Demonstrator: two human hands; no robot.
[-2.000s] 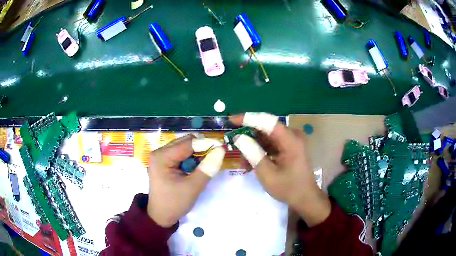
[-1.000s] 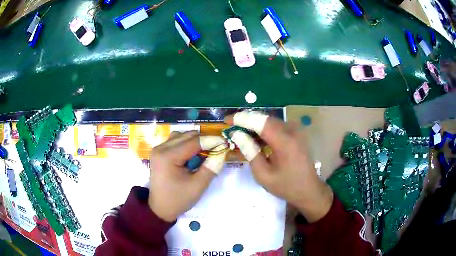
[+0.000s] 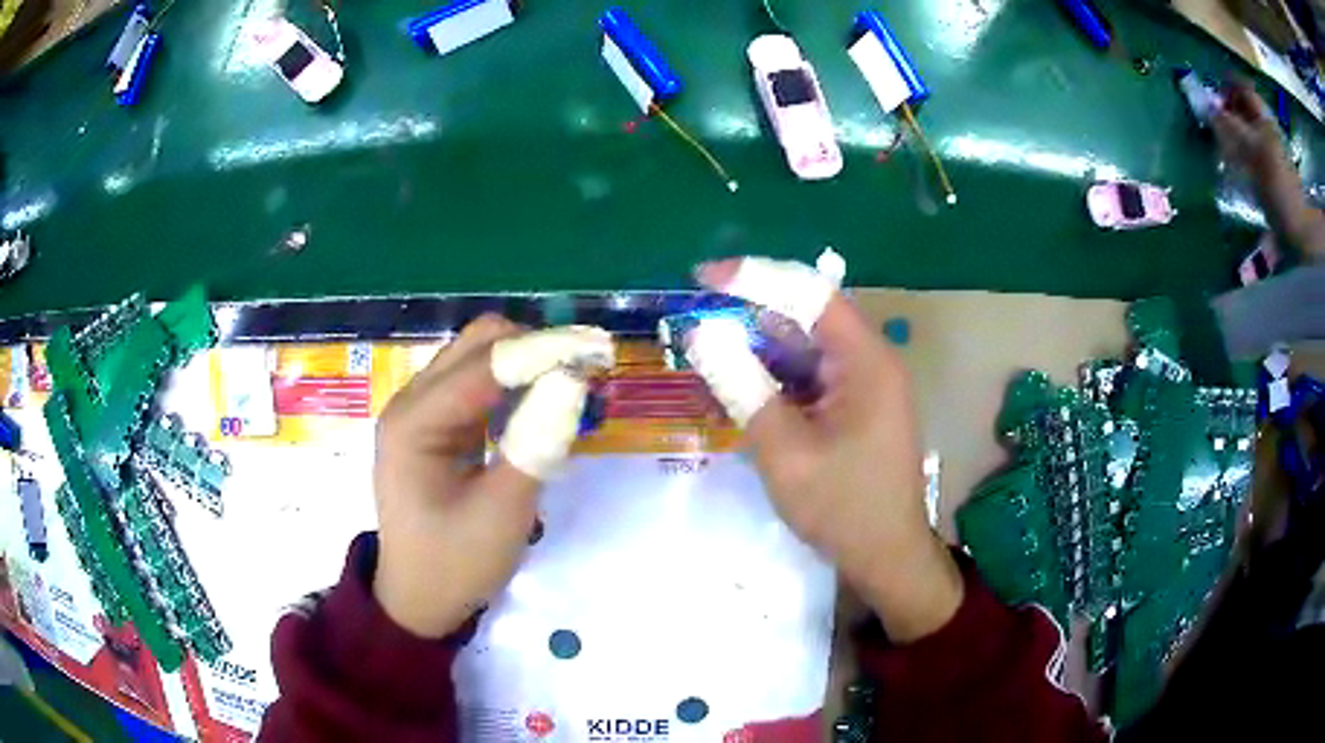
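Note:
My left hand [image 3: 480, 450], with cream finger cots on thumb and fingertip, pinches something small, mostly hidden; a dark blue battery [image 3: 592, 412] shows partly behind the cots. My right hand [image 3: 814, 392], also with cots, holds a small circuit board [image 3: 677, 337] between thumb and finger, its end showing at the left of the fingertips. The hands are apart above the printed carton sheet [image 3: 654, 537]. Whether wires join the board and the battery cannot be told; the hands are blurred.
A green conveyor belt [image 3: 480, 189] runs across the back with batteries [image 3: 639, 58] and pink car-shaped housings [image 3: 795, 105]. Board strips lie piled at left [image 3: 138, 494] and right [image 3: 1075, 508], the right pile on cardboard [image 3: 945, 349]. Another person's hand [image 3: 1253, 138] reaches in at the far right.
My hands have moved apart, the left to the left and the right slightly up. The belt items have shifted right. Another person's hand has appeared at the far right.

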